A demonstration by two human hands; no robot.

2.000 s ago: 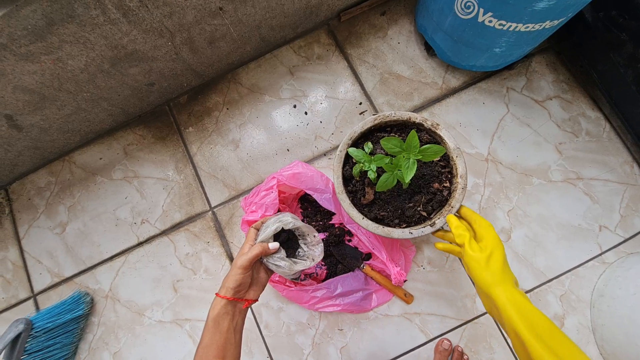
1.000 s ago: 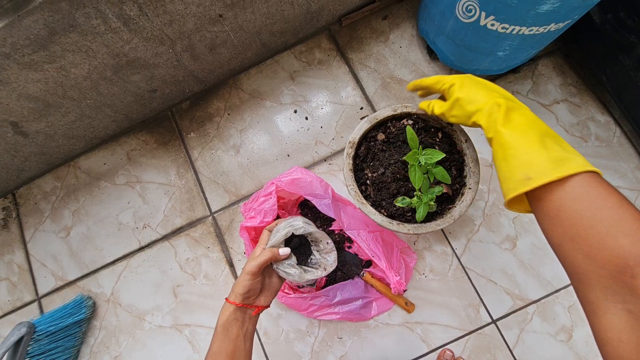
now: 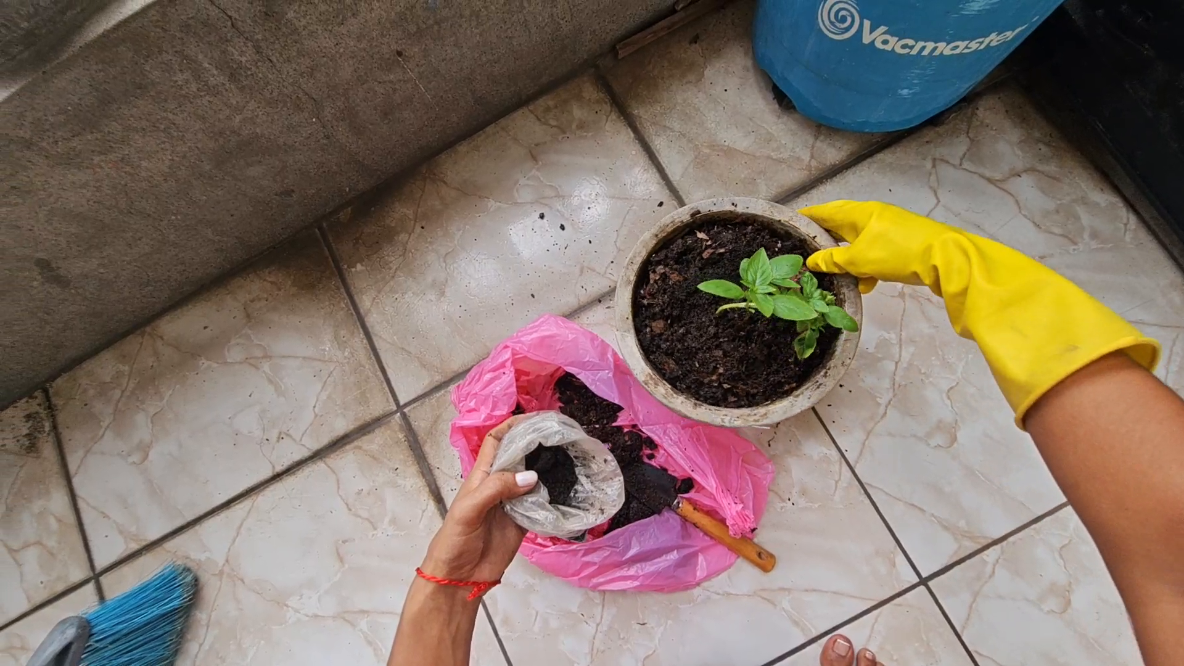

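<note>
My bare left hand [image 3: 486, 518] holds a small clear plastic bag [image 3: 601, 481] with dark soil in it, above an opened pink plastic bag [image 3: 647, 560]. Dark potting soil [image 3: 592, 407] lies in the pink bag, and a trowel with a wooden handle [image 3: 726, 535] rests in it, its blade partly in the soil. My right hand [image 3: 879, 245], in a yellow rubber glove, grips the upper right rim of a round plant pot [image 3: 740, 413]. Green leafy seedlings [image 3: 777, 291] stand in the pot's soil, toward its right side. The pot's lower left edge overlaps the pink bag.
Marbled floor tiles [image 3: 259, 527] bear scattered soil crumbs. A rough concrete wall [image 3: 231, 139] runs along the upper left, and a blue Vacmaster drum [image 3: 879, 83] stands at the top right. Blue broom bristles [image 3: 143, 615] show at lower left; bare toes [image 3: 837, 650] appear at the bottom.
My right hand has gone from the pot's lower right side, over its top, to the upper right rim. The pot has turned, its seedlings now at the right. My left hand still holds the small bag.
</note>
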